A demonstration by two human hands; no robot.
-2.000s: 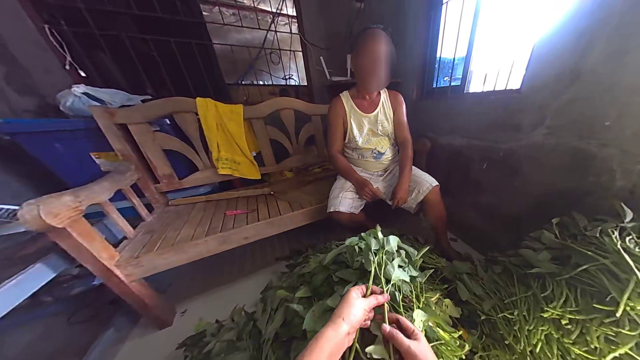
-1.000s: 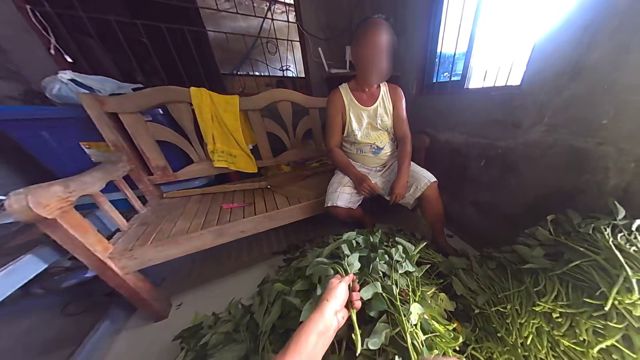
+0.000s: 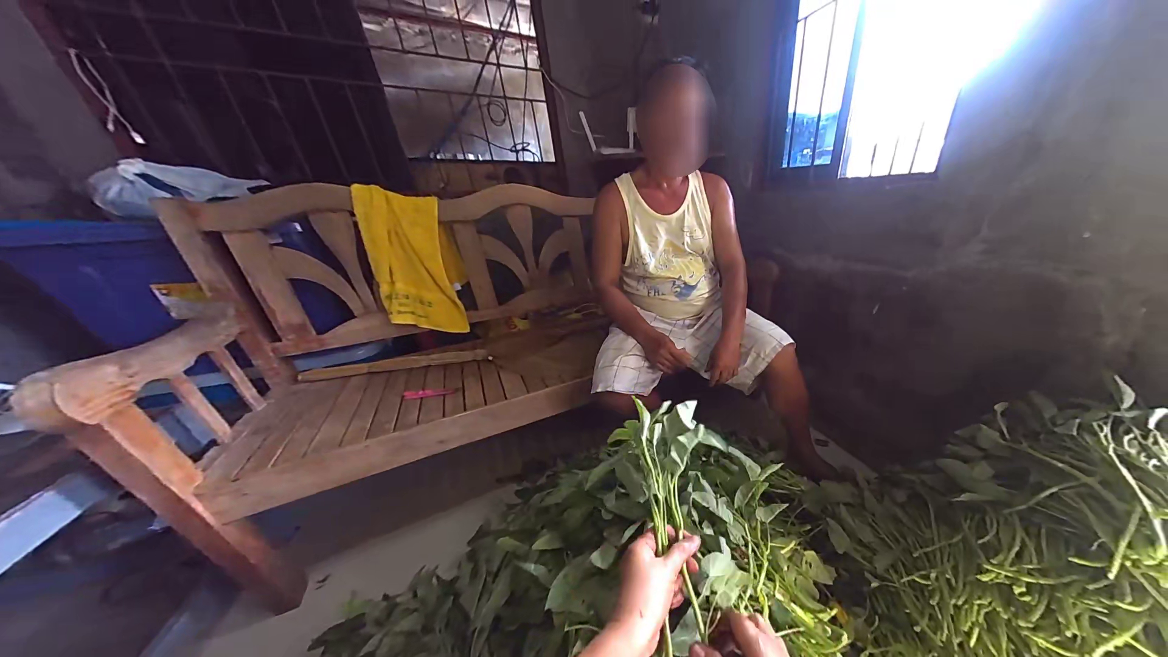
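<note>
My left hand (image 3: 652, 584) is closed around a small bunch of green leafy stems (image 3: 666, 465), held upright with the leaves at the top. Just right of it and lower, at the bottom edge, my right hand (image 3: 744, 636) is partly cut off by the frame; its fingers are at the lower stems, and whether it grips one I cannot tell. Beneath and around both hands lies a large heap of leafy greens (image 3: 538, 557). A second heap of greens (image 3: 995, 557), its many stems showing, lies at the right.
A person (image 3: 671, 265) sits at the right end of a wooden bench (image 3: 392, 465). A yellow cloth (image 3: 411, 265) hangs over its backrest, and a pink item (image 3: 429, 393) lies on the seat. Behind stands a blue container (image 3: 82, 274) with a plastic bag (image 3: 164, 187) on top.
My right hand, out among the greens two seconds ago and barely seen one second ago, shows again at the bottom edge. The bunch in my left hand now stands upright, leaves up.
</note>
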